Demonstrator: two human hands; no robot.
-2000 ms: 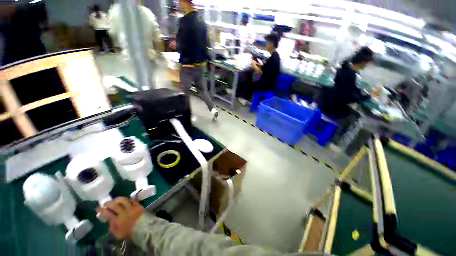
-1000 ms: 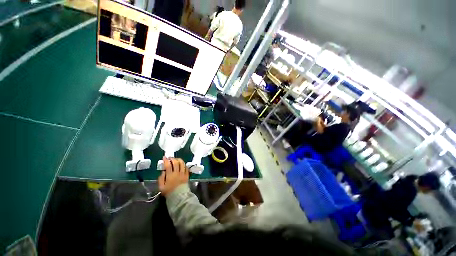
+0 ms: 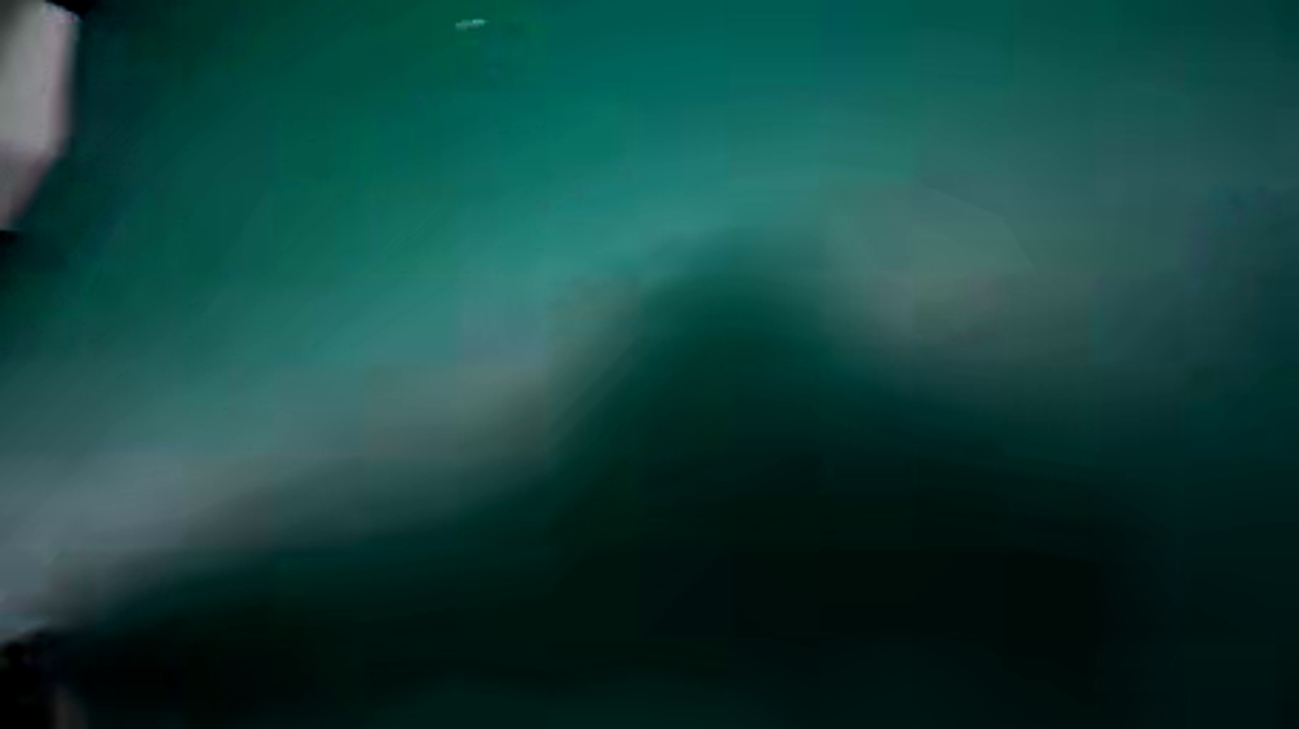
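The view is heavily blurred and dark. A green surface (image 3: 570, 128) fills the upper part, and it looks like the belt or bench top, but I cannot tell which. Neither of my hands can be made out. No security camera, monitor or cable can be made out.
A pale whitish shape (image 3: 32, 107) is cut off by the upper left edge. A small light speck (image 3: 470, 24) shows near the top. A blurred greyish band crosses the middle, with a dark area below it.
The view has swung away from the bench. The three white cameras, the monitor and the hand at the middle camera's bracket have left the picture.
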